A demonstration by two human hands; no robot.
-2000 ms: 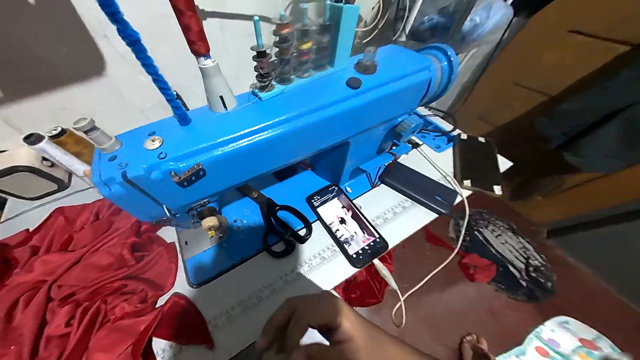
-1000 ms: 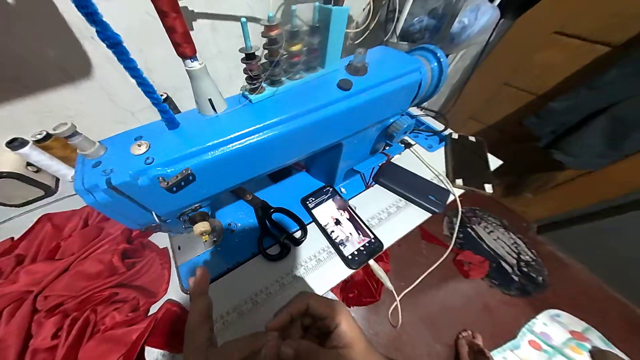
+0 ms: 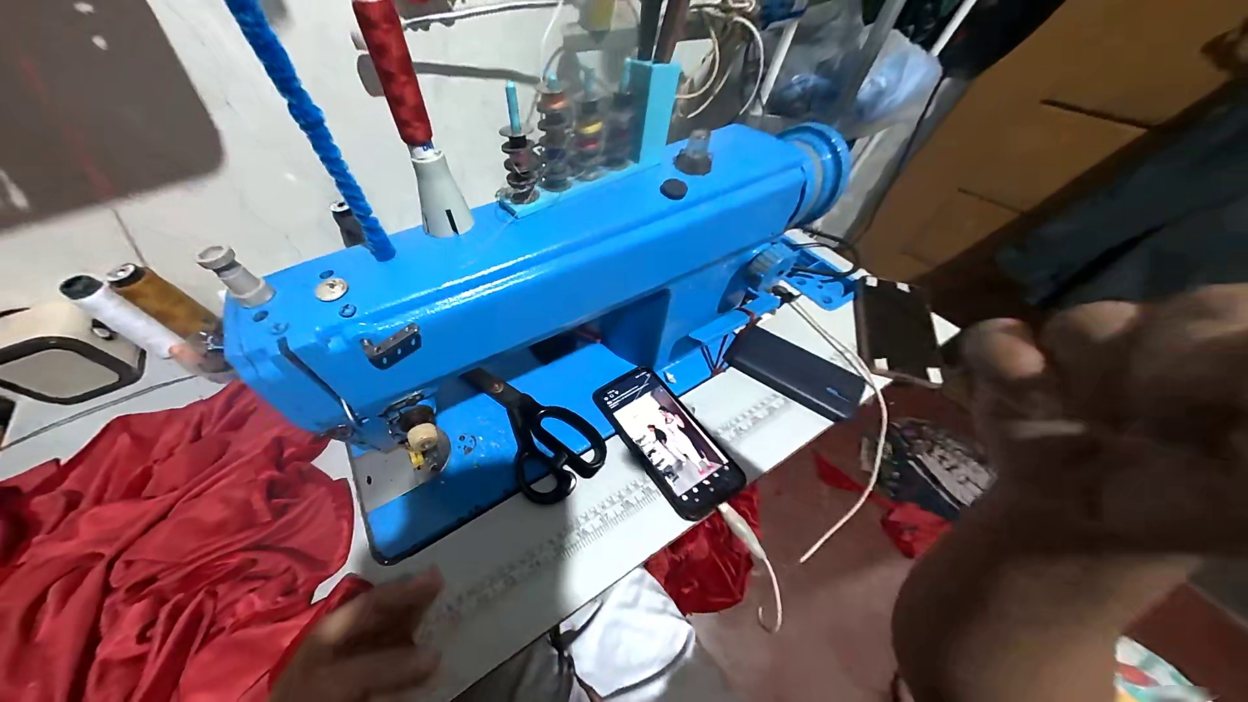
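Note:
My left hand [image 3: 366,639] is blurred at the table's front edge, beside a heap of red fabric [image 3: 166,526]; its finger posture is unclear. My right hand [image 3: 1102,409] is raised large and blurred at the right, near the camera; nothing shows in it, though its fingers look curled. Between them stands a blue sewing machine [image 3: 546,263]. Black-handled scissors [image 3: 546,439] lie on its bed, handles toward me. A smartphone [image 3: 673,444] with a lit screen and a white cable plugged in rests on the table edge. Behind it lies a dark power bank [image 3: 795,370].
A red thread spool [image 3: 395,73] stands above the machine, with a rack of bobbins [image 3: 556,136] behind. White and brown thread cones [image 3: 146,307] are at the left. A dark flat device [image 3: 895,330] lies at the table's right end. Red cloth [image 3: 707,556] hangs below the table edge.
My hands, close together at the bottom centre one second ago, are now apart: the right one is up at the right, the left one near the red fabric.

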